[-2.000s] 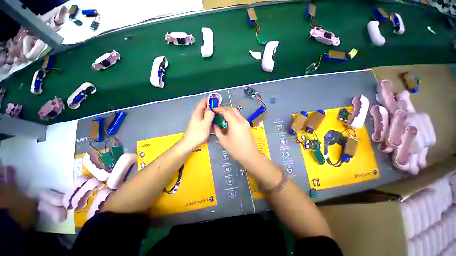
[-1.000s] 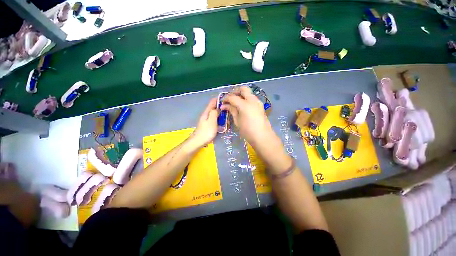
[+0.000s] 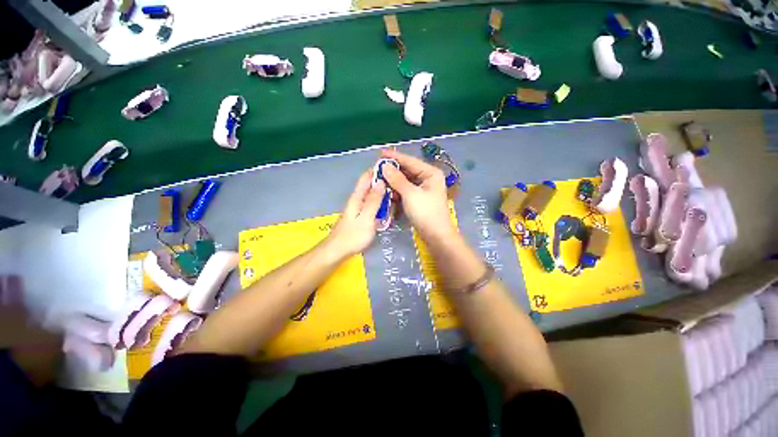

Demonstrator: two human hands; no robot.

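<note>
A part-filled housing (image 3: 386, 210) with a pale pink-white rim and blue inside is held upright above the grey mat. My left hand (image 3: 362, 220) grips it from the left side. My right hand (image 3: 418, 195) is on its upper right, with the thumb pressed at the top end. The fingers hide much of the housing, and the green board cannot be seen. Just behind my right hand, a wired set with a small green board (image 3: 432, 151) and a blue cell lies on the mat.
Pink shells lie at left (image 3: 211, 282) and right (image 3: 688, 243). Wired sets lie beside the left shells and on the right yellow panel (image 3: 589, 294). A carton of housings (image 3: 618, 375) is lower right. The green belt (image 3: 341, 119) carries parts. A blurred person's arm shows at left.
The green board seen at my right fingers two seconds ago is now out of sight. My right thumb has moved onto the housing's top end. Belt parts have shifted left.
</note>
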